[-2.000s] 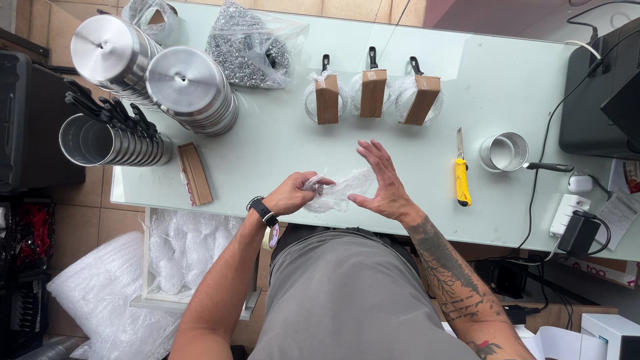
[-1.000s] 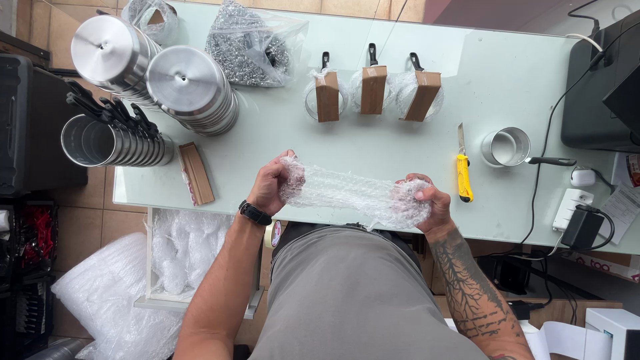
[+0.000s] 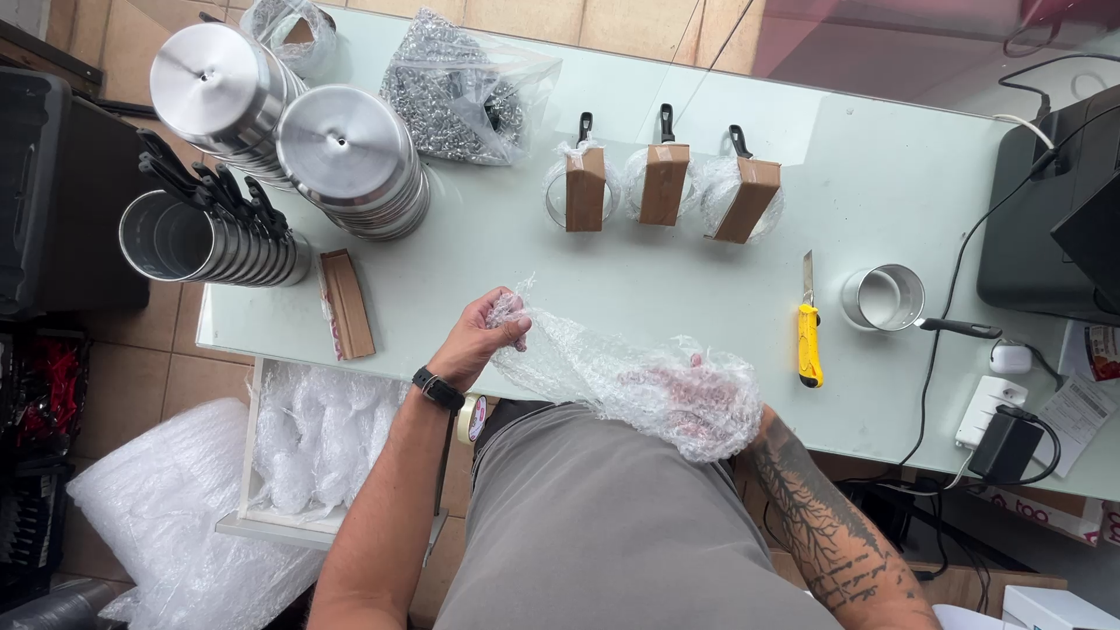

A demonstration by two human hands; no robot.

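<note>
A tube-like piece of clear bubble wrap (image 3: 586, 363) stretches between my hands at the table's near edge. My left hand (image 3: 499, 324) pinches its left end. My right hand (image 3: 691, 394) is inside or behind the wrap's right end, its fingers showing blurred through the plastic. Beyond them stand several small pots with black handles, wrapped in bubble wrap and banded with cardboard (image 3: 664, 185). To the right lie a yellow utility knife (image 3: 809, 346) with its blade out and an unwrapped small metal saucepan (image 3: 885, 297).
Stacked metal pots (image 3: 346, 157), nested pots with black handles (image 3: 210, 236) and a bag of metal parts (image 3: 455, 96) occupy the left. A folded cardboard piece (image 3: 346, 304) lies near an open drawer of bubble wrap (image 3: 319, 437). Cables and a power strip (image 3: 989, 411) are at right.
My hands first held the wrap loosely, then stretched it between both fists. Now my right hand has gone into or behind its right end, and my left hand has moved up from the table's near edge.
</note>
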